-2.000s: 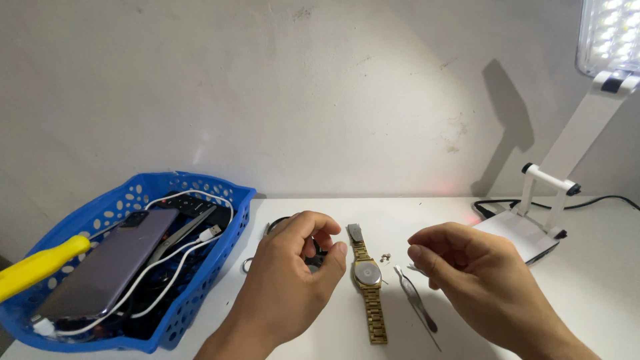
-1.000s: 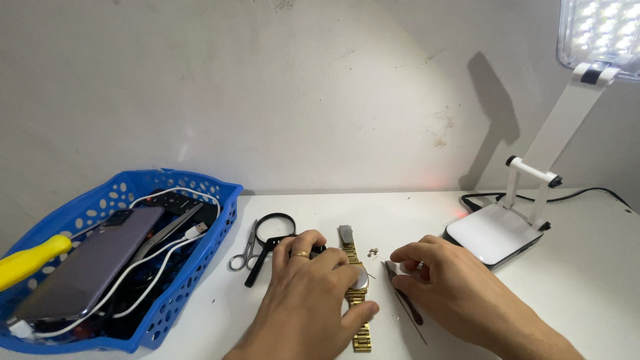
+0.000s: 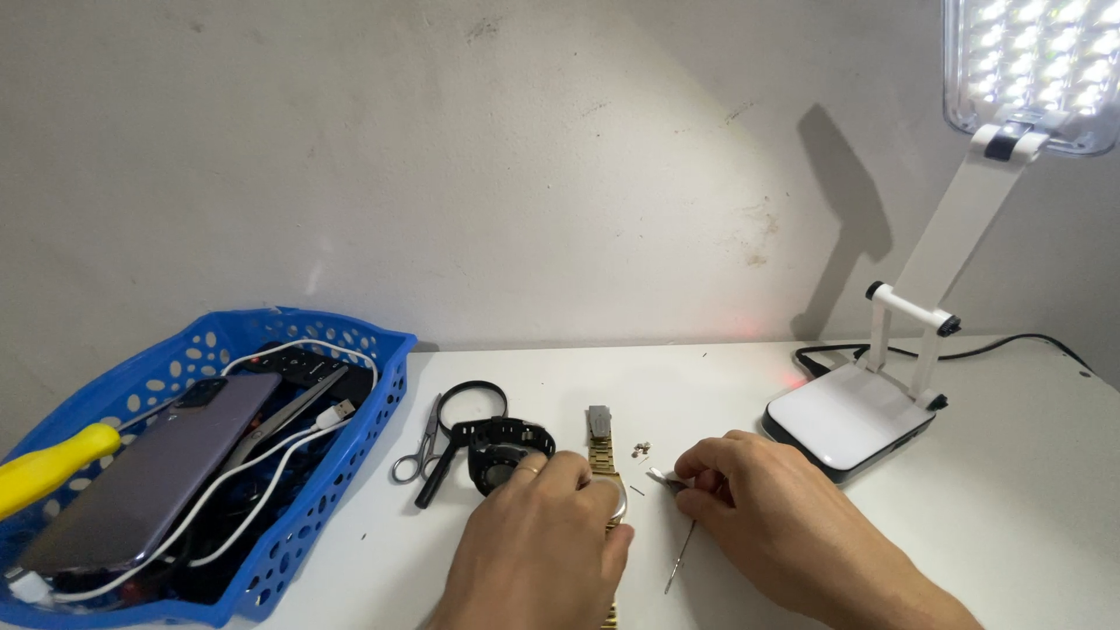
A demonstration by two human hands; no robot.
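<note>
My left hand (image 3: 542,534), with a ring on one finger, lies over the middle of a gold-coloured metal wristwatch (image 3: 601,451); whether it grips the watch is hidden. The watch's clasp points toward the wall. Beside my left fingertips is a black wristwatch (image 3: 499,451). My right hand (image 3: 752,507) has thumb and forefinger closed on the metal tweezers (image 3: 661,477), whose other parts are mostly covered. A thin metal tool (image 3: 681,556) sticks out below that hand. Small metal parts (image 3: 641,450) and a tiny pin (image 3: 637,490) lie between the gold watch and my right hand.
A black-framed magnifying glass (image 3: 448,455) and small scissors (image 3: 426,446) lie left of the black watch. At the left stands a blue plastic basket (image 3: 324,499) with a phone, cable and yellow-handled screwdriver. A lit white desk lamp (image 3: 849,416) stands back right, its cord behind it.
My left hand has moved from beside the gold watch to over it. The fingers of my right hand have come onto the tweezers, which lay loose on the table two seconds ago.
</note>
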